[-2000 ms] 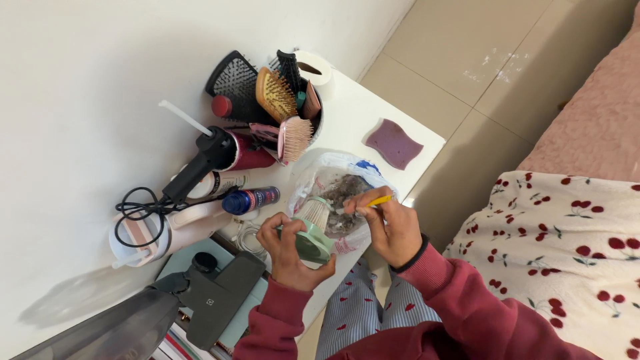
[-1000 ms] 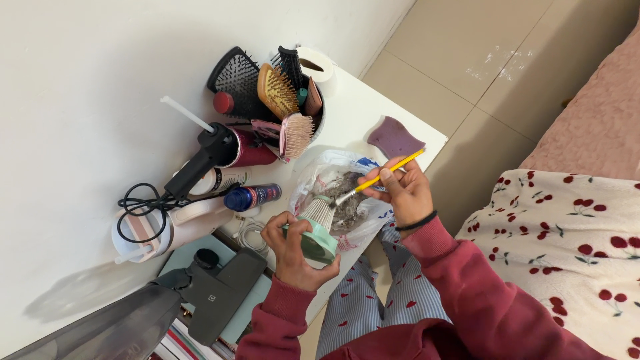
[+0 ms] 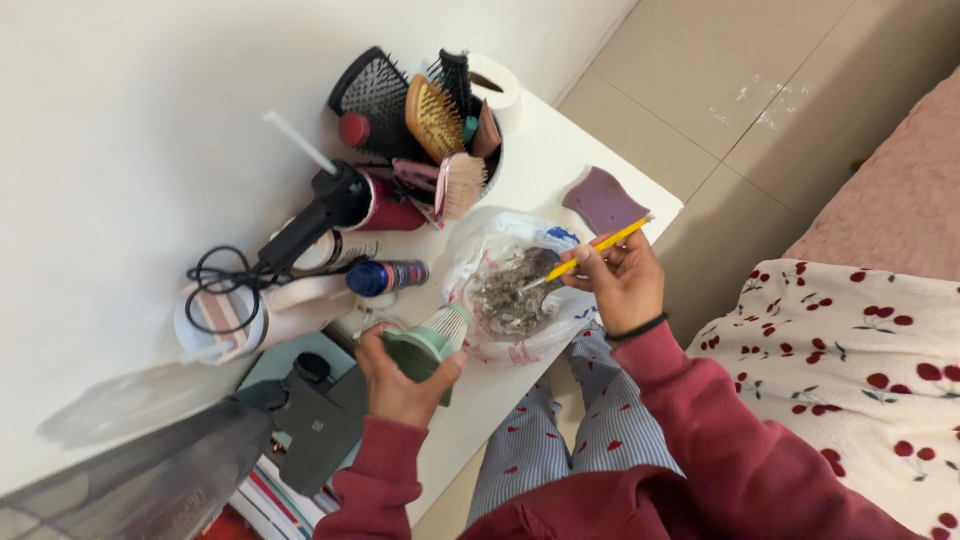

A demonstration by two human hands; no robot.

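My left hand (image 3: 405,375) grips the green rim of a pleated vacuum filter (image 3: 442,334), its white pleats pointing toward an open plastic bag. Between the thumb and fingers of my right hand (image 3: 619,281) is a slim yellow-handled brush (image 3: 600,247), with its tip over the bag's contents. Grey dust and fluff (image 3: 517,292) fill the middle of the white plastic bag (image 3: 491,349), which sits on the white tabletop (image 3: 480,420). A purple sponge (image 3: 604,201) lies just beyond my right hand.
Hairbrushes (image 3: 435,116) stand in a round container beside a paper roll (image 3: 495,86). Left of the bag are a blue-capped can (image 3: 386,277), a black corded appliance (image 3: 319,214) and a large tumbler (image 3: 262,315). A grey vacuum part (image 3: 319,427) lies at lower left. A cherry-print blanket (image 3: 847,360) is at right.
The filter in my left hand has tilted, showing more of its hollow green end, and has moved away from the brush tip. My right hand holds the brush farther back than two seconds ago.
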